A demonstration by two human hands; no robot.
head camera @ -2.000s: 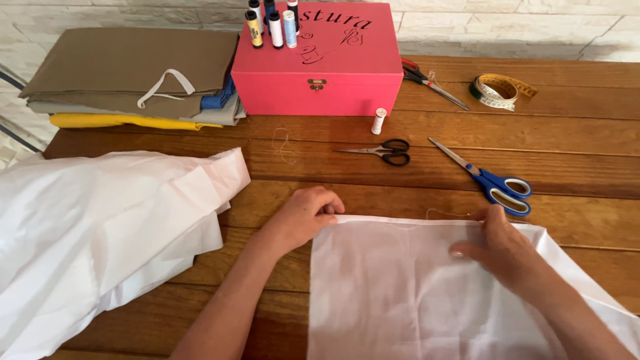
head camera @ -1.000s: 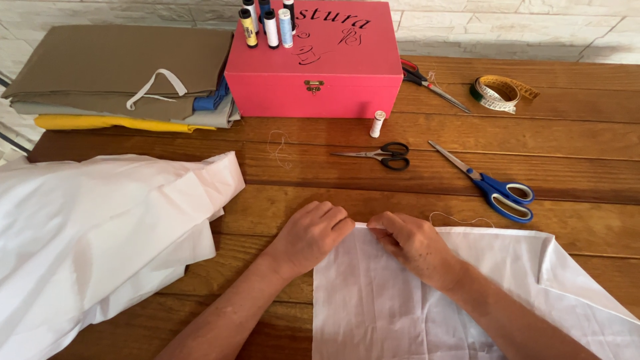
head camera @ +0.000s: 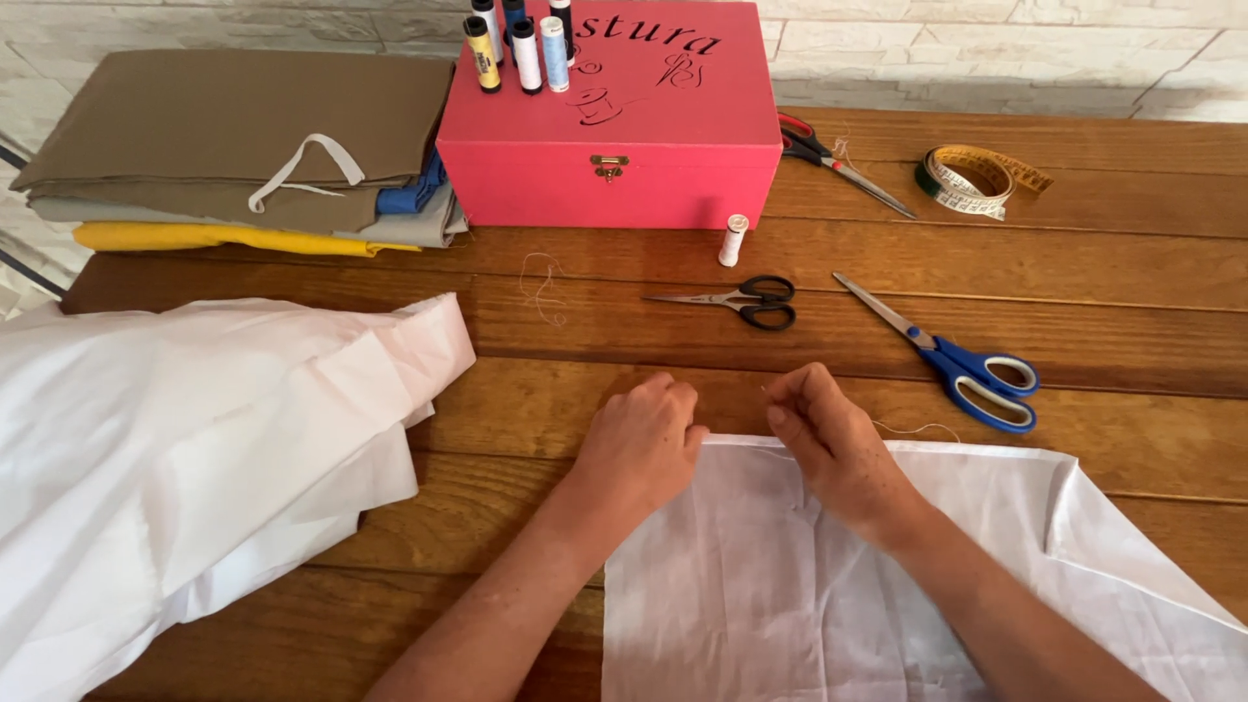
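Note:
White fabric (head camera: 741, 585) with a narrow folded edge along its top lies on the wooden table. Its top left corner is gripped by my left hand (head camera: 648, 434), whose fingers are curled over the edge. My right hand (head camera: 814, 419) is just above the same edge, thumb and forefinger pinched together; a tiny light tip shows between them, too small to tell whether it is a needle. A loose white thread (head camera: 916, 428) curls behind the fold, to the right of my right hand. Beyond the hands lie small black-handled scissors (head camera: 736, 298) and larger blue-handled scissors (head camera: 936, 351).
A pink wooden box (head camera: 609, 180) bears several thread spools; a white spool (head camera: 733, 241) stands before it. Red-and-black scissors (head camera: 848, 168) and a tape measure (head camera: 975, 185) lie at back right. Folded brown cloth (head camera: 253, 107) is at back left, bunched white fabric (head camera: 214, 439) at left.
My right hand was at the edge beside my left hand one second ago; it has moved right and up from there. Two seconds ago it was farther right along the fabric.

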